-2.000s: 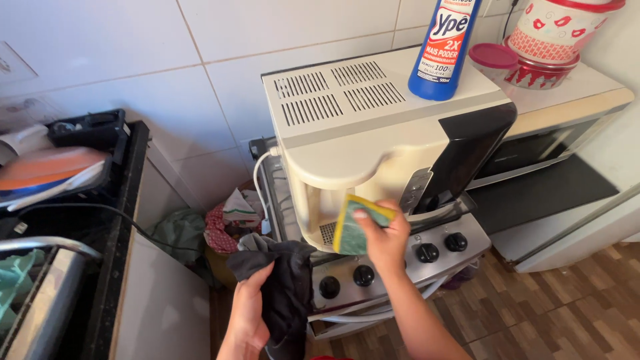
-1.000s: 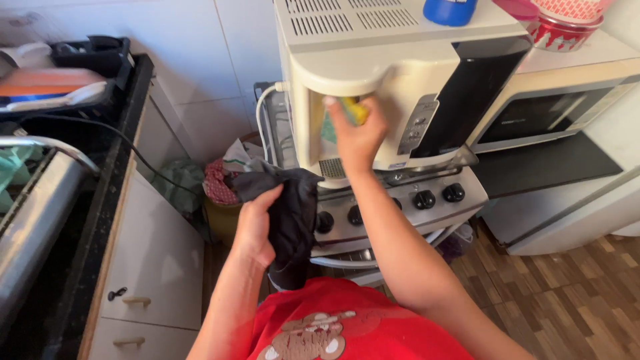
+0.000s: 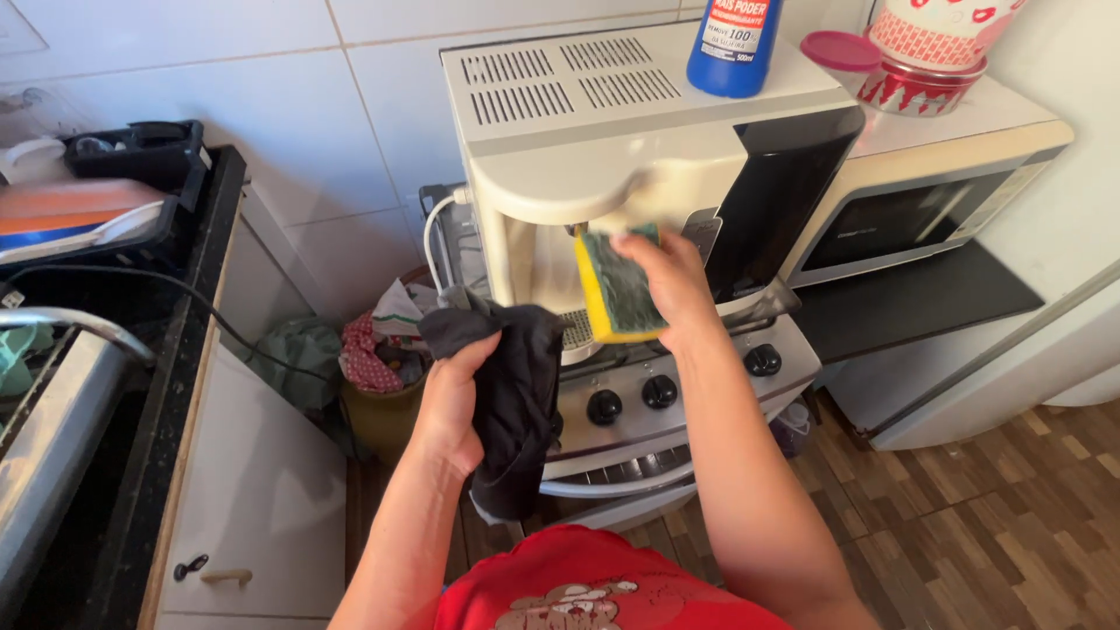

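My right hand (image 3: pixel 674 284) grips a yellow and green scrub sponge (image 3: pixel 623 293) in front of the dispensing recess of a cream-coloured beverage machine (image 3: pixel 604 166). The machine stands on the stove (image 3: pixel 700 398), and its perforated drip tray (image 3: pixel 577 328) shows behind the sponge. Lower left of the machine, my left hand (image 3: pixel 459 394) holds a bunched black cloth (image 3: pixel 521 394) that hangs down over the stove's front. A blue cleaner bottle (image 3: pixel 731 52) stands upright on top of the machine, beside its vents.
To the right is a microwave (image 3: pixel 919 206) with decorated containers (image 3: pixel 923 87) on it. A black countertop (image 3: pixel 223 188) with a dish rack (image 3: pixel 179 210) is at the left. A bin (image 3: pixel 381 420) filled with cloths stands behind. Black stove knobs (image 3: pixel 659 392) face me.
The sponge was inside the machine's recess a second ago and is now out in front of it. My left hand keeps hold of the black cloth.
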